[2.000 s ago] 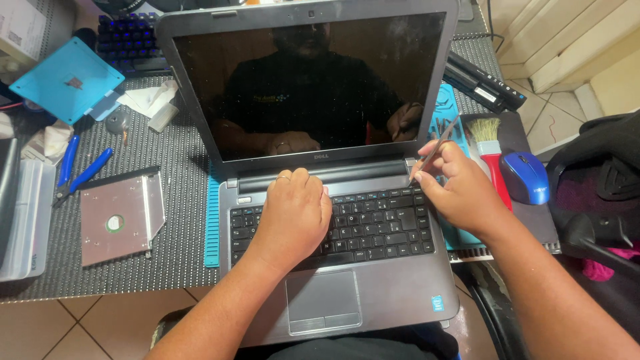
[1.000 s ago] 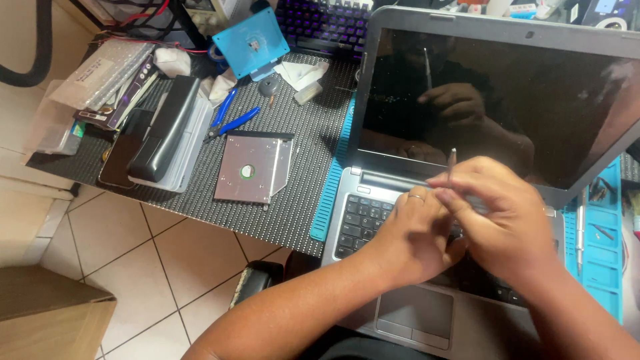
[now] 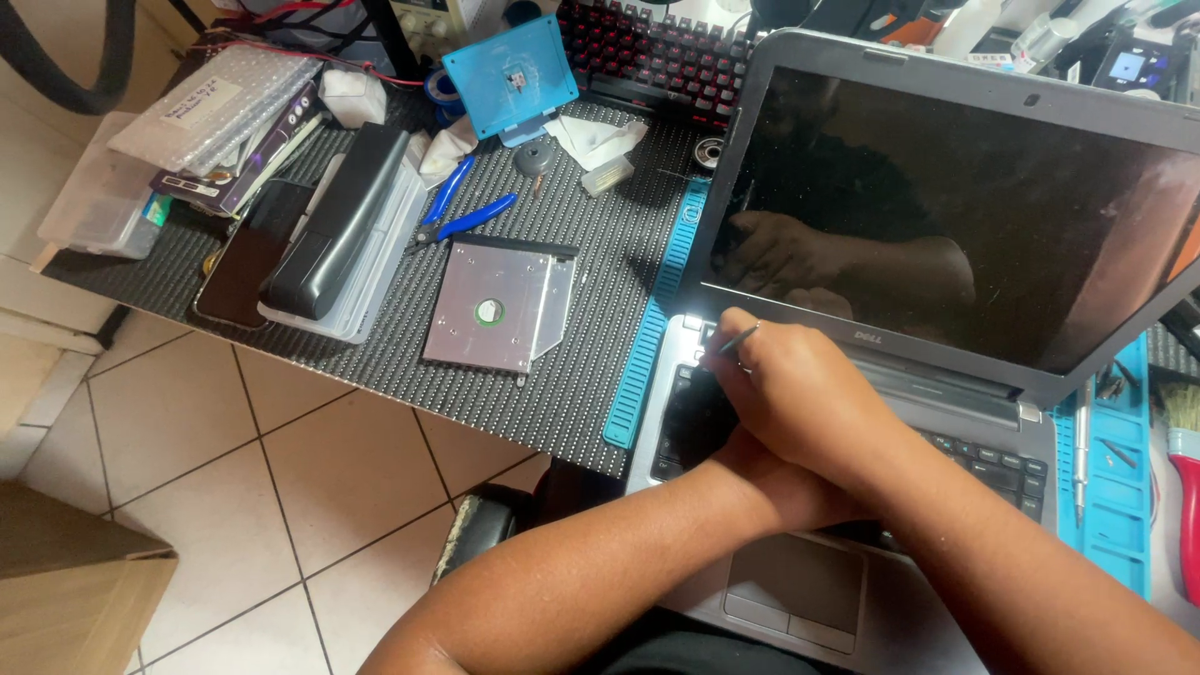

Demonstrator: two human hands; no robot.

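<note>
An open Dell laptop (image 3: 797,600) with a dark screen (image 3: 872,206) lies on a blue work mat (image 3: 656,328). My right hand (image 3: 797,375) is over the upper left of its keyboard (image 3: 994,469), closed on a thin metal tool (image 3: 738,339) that looks like tweezers; its lower end is hidden by the fingers. Beneath the right wrist, my left hand (image 3: 787,478) rests over the keys, its fingers mostly hidden, so its grip cannot be told. Left of the laptop lies an optical disc drive (image 3: 487,309).
Blue-handled cutters (image 3: 469,217), a black case (image 3: 342,225) on a plastic box, a blue stand (image 3: 511,80) and a backlit keyboard (image 3: 656,56) occupy the desk's left and back. A pen-like tool (image 3: 1082,450) and a red-handled brush (image 3: 1186,506) are at the right.
My right hand has moved from the keyboard's upper right corner to its upper left, crossing over my left hand. The tool has stayed in it. The view has swung left.
</note>
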